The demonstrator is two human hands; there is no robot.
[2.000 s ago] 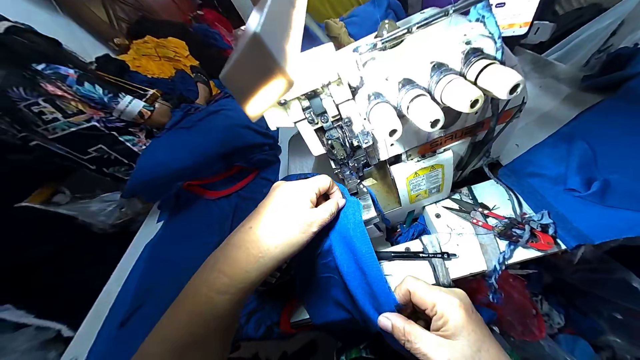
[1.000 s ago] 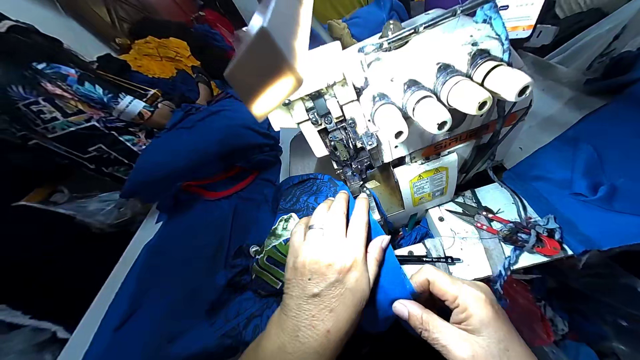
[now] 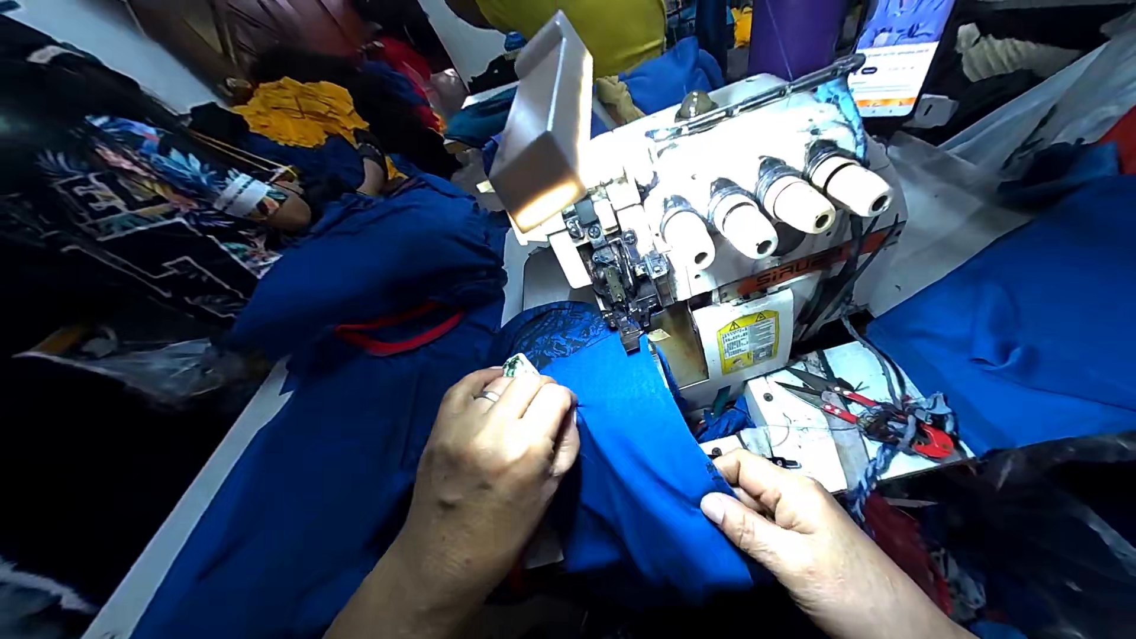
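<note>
Blue fabric (image 3: 635,426) runs from under the presser foot (image 3: 629,335) of a white overlock sewing machine (image 3: 754,160) down toward me. My left hand (image 3: 497,435), with a ring on one finger, grips the fabric's left part, where a small white and green printed patch (image 3: 519,365) shows at the fingertips. Between thumb and fingers, my right hand (image 3: 777,519) pinches the right edge of the fabric, below the machine. Dark patterned fabric (image 3: 572,333) curves left of the foot. The tips of several left fingers are hidden in the cloth.
A lit lamp (image 3: 546,133) hangs over the needle area. Red-handled thread snips (image 3: 834,399) and tangled cloth strips lie on the machine's table at right. More blue cloth (image 3: 1021,311) spreads far right. A garment with red trim (image 3: 399,333) lies left, near another person's arm (image 3: 288,209).
My left hand was flat on the cloth near the presser foot one second ago; now it is drawn back and closed on the fabric. The green print has mostly gone from sight.
</note>
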